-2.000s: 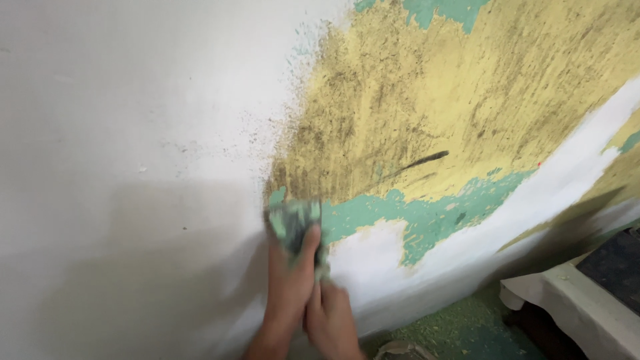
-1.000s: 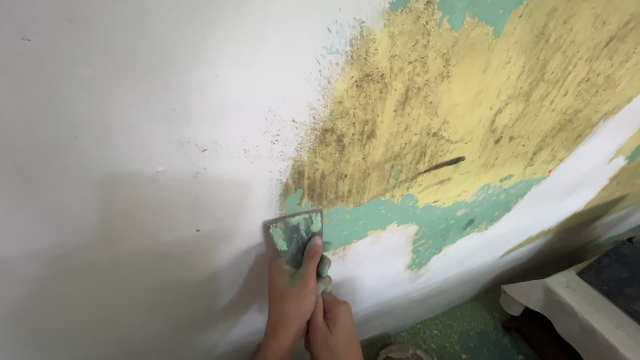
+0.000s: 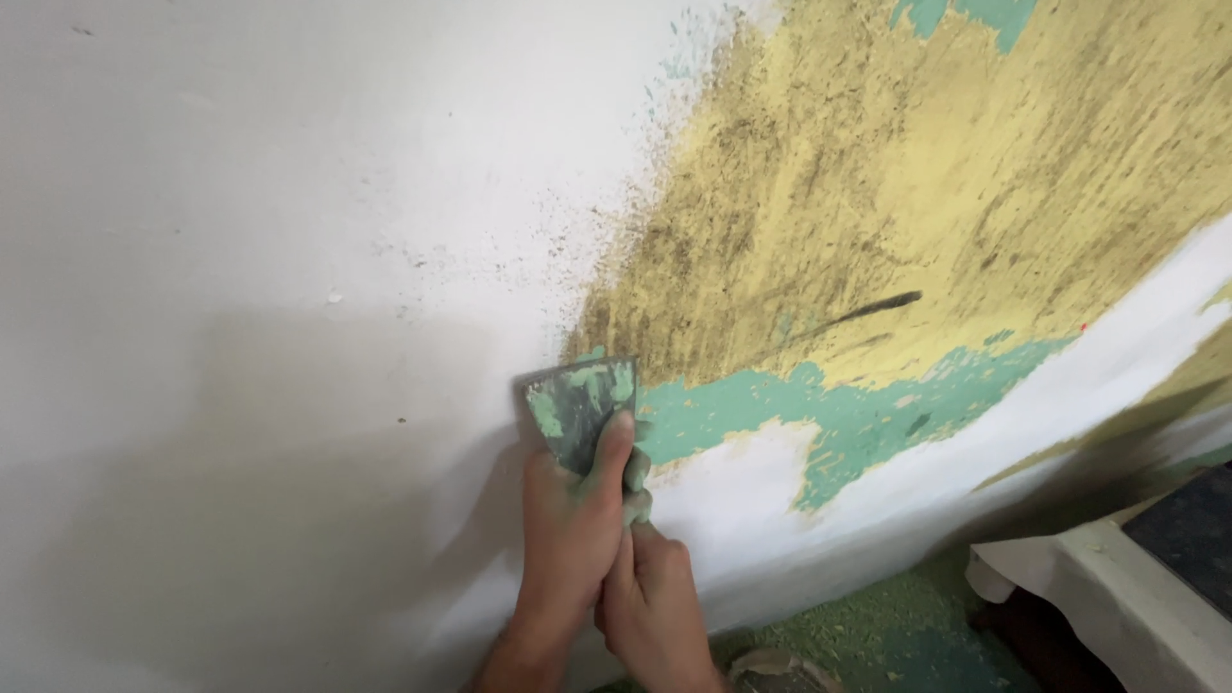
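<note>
My left hand (image 3: 575,515) grips a wide scraper with a metal blade (image 3: 582,404), the thumb lying along the blade and the fingertips curled around its right side. Green paint smears the blade, whose top edge is against the wall at the lower left corner of the yellow area. Just below, my right hand (image 3: 659,597) is closed around what seems to be the lower handle, mostly hidden by the hands. The wall shows white paint (image 3: 385,173), a scraped yellow layer (image 3: 866,192) with dark specks, and a green strip (image 3: 731,404) right of the blade.
At the lower right stands a piece of furniture with a pale cover (image 3: 1107,577) and a dark item (image 3: 1189,529) on top. Green flakes litter the floor (image 3: 866,616) at the wall's foot. A partly visible round object (image 3: 780,671) sits at the bottom edge.
The scraper and hands, blurred two seconds ago, now appear sharp, still low on the wall near the yellow area's corner. The view has shifted slightly.
</note>
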